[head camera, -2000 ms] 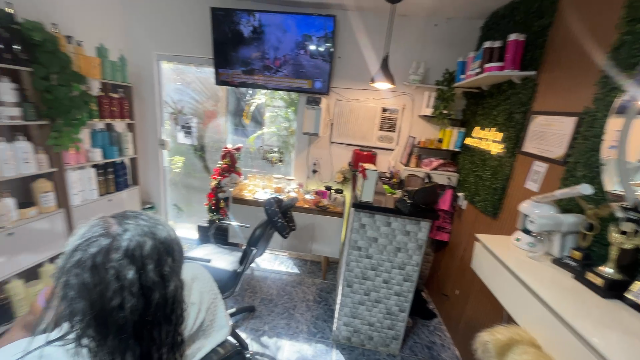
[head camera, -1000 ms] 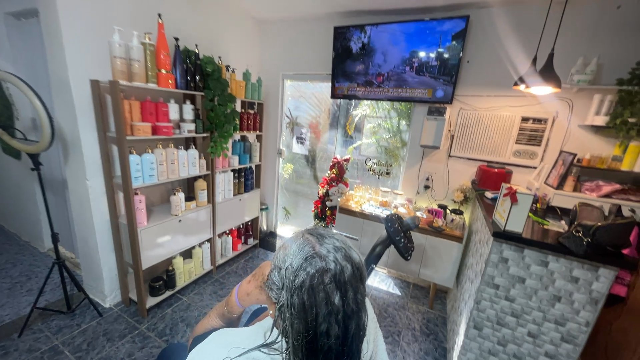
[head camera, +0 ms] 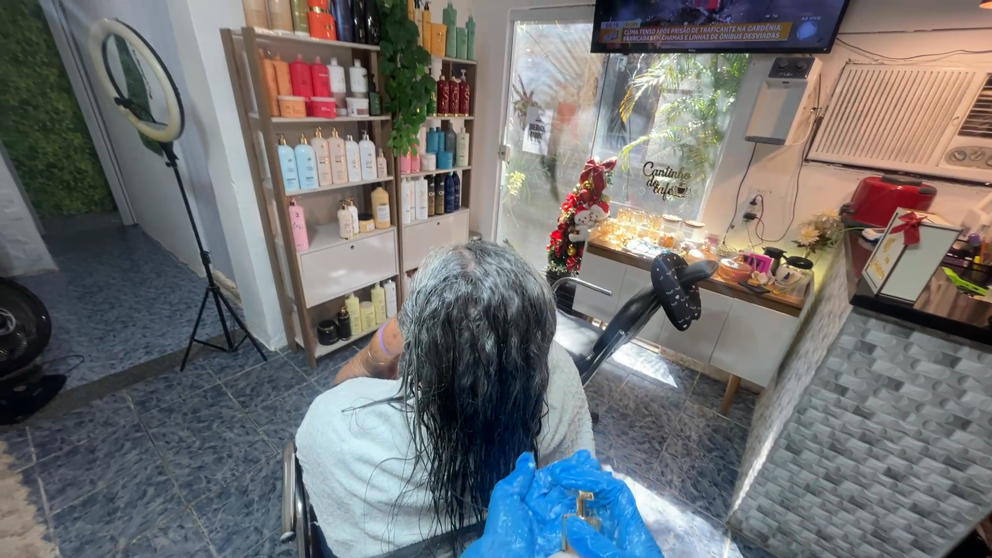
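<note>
Both my hands wear wet-looking blue gloves and meet at the bottom of the view, behind a seated person's long, wet dark and grey hair (head camera: 480, 341). My right hand (head camera: 604, 500) is curled around a gold-coloured pump top (head camera: 581, 508); the container under it is mostly hidden. Against it on the left is my left hand (head camera: 511, 508), fingers pointing up; whether it also grips the container cannot be told. A white towel (head camera: 360, 465) covers the person's shoulders and back.
A chair's metal armrest (head camera: 290, 496) is at the person's left side. Further off stand a ring light (head camera: 174, 147), shelves of bottles (head camera: 310, 256), a black padded headrest (head camera: 676, 291), a wooden-topped cabinet (head camera: 752, 333) and a tiled counter (head camera: 876, 434).
The view has swung left and tilted down. My gloved hands and the pump top now show at the bottom; neither earlier frame shows them.
</note>
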